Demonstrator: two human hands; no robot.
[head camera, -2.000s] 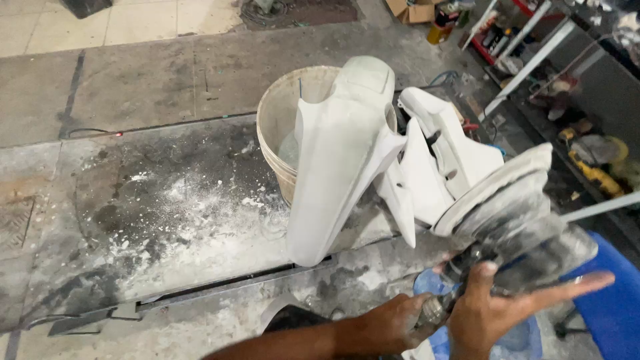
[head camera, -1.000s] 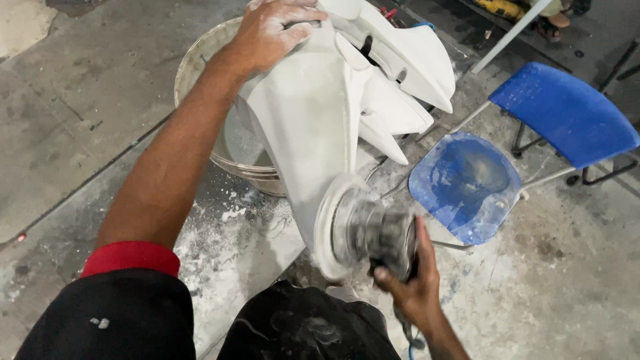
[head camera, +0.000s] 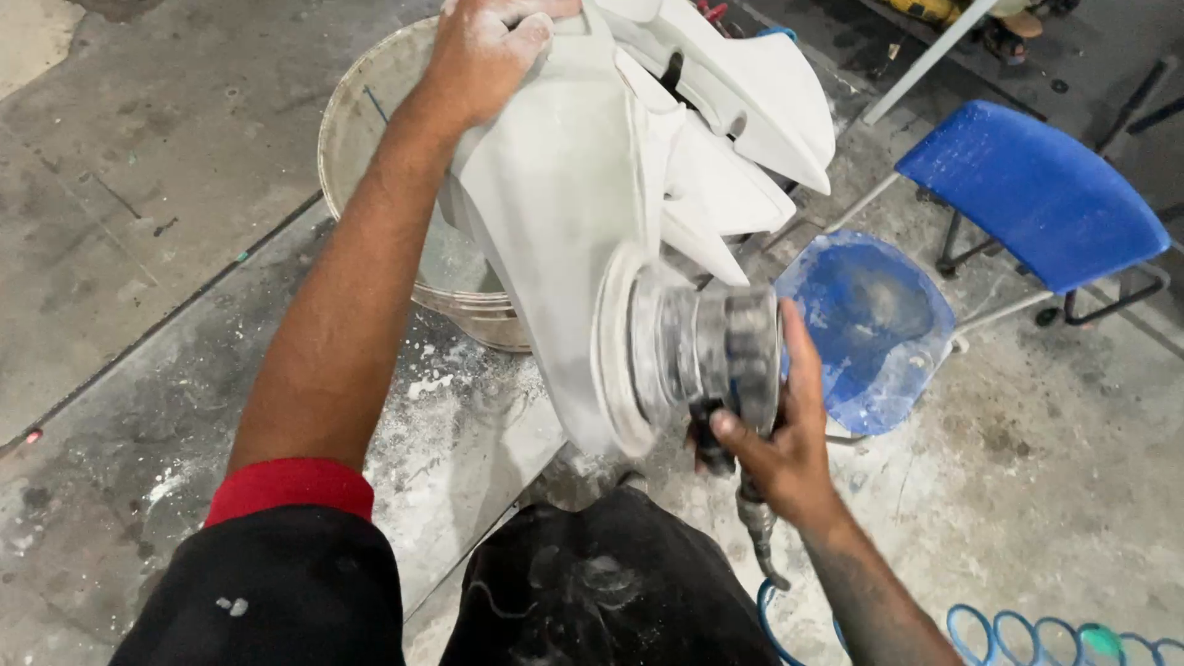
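A long white body panel (head camera: 564, 203) lies across the rim of a plastic bucket (head camera: 331, 120). At the top edge of the view my left hand (head camera: 495, 46), dusty with white powder, grips the panel's far end; its fingertips are partly cut off. My right hand (head camera: 786, 425) is closed around a pneumatic disc sander (head camera: 712, 347), whose round pad stands on edge against the panel's right side near its lower end. From the sander's handle a blue air hose (head camera: 770, 615) hangs down. More white panels (head camera: 749, 92) lie beyond, to the right.
A blue chair (head camera: 1027, 185) stands at the right, its seat (head camera: 860, 324) dusty and worn. White powder covers the concrete floor (head camera: 444, 444) below the bucket. Coiled blue hose (head camera: 1017, 638) lies at the bottom right. A metal leg (head camera: 930, 60) rises at the top right.
Two seconds ago both hands were at the sander, off the panel; since then my left hand has taken hold of the panel and the sander has come against its side. The view has swung downward.
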